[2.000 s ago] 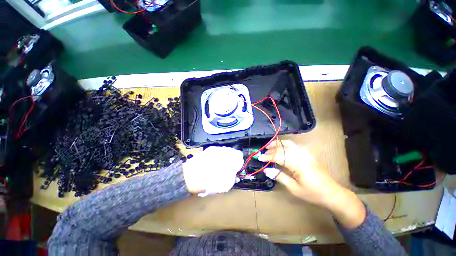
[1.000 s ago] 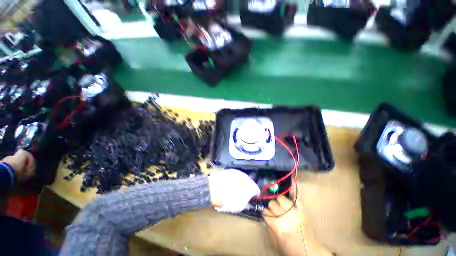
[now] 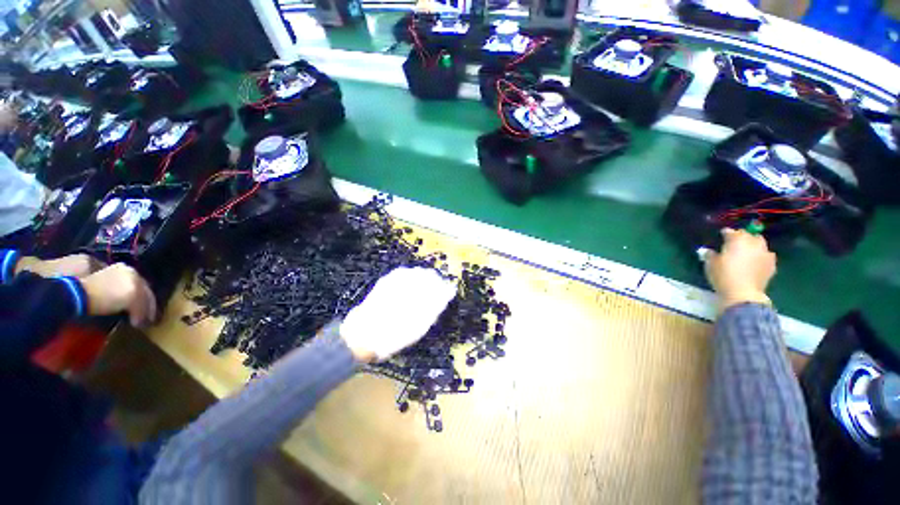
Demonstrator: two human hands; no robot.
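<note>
My left hand (image 3: 400,311), in a white glove, rests on the pile of small black plastic fittings (image 3: 296,286); its fingertips are hidden, so I cannot tell if it holds any. My right hand (image 3: 742,266) is bare and reaches to the green belt. Its fingers are curled on the near edge of an opened black speaker unit (image 3: 839,232), by a green component (image 3: 754,227). The unit's silver driver (image 3: 780,168) faces up, with red wires (image 3: 780,207) looping below it.
More opened speaker units (image 3: 538,148) stand on the green belt (image 3: 414,168), others at the left (image 3: 276,182). One unit (image 3: 863,395) is at the lower right. Another person's hands (image 3: 118,291) are at the left. A pale metal edge (image 3: 592,266) separates belt and tan bench (image 3: 592,395).
The view has swung. The opened unit that was under my hands is gone from the bench. My left hand has moved to the fittings pile, my right hand out to a unit on the belt.
</note>
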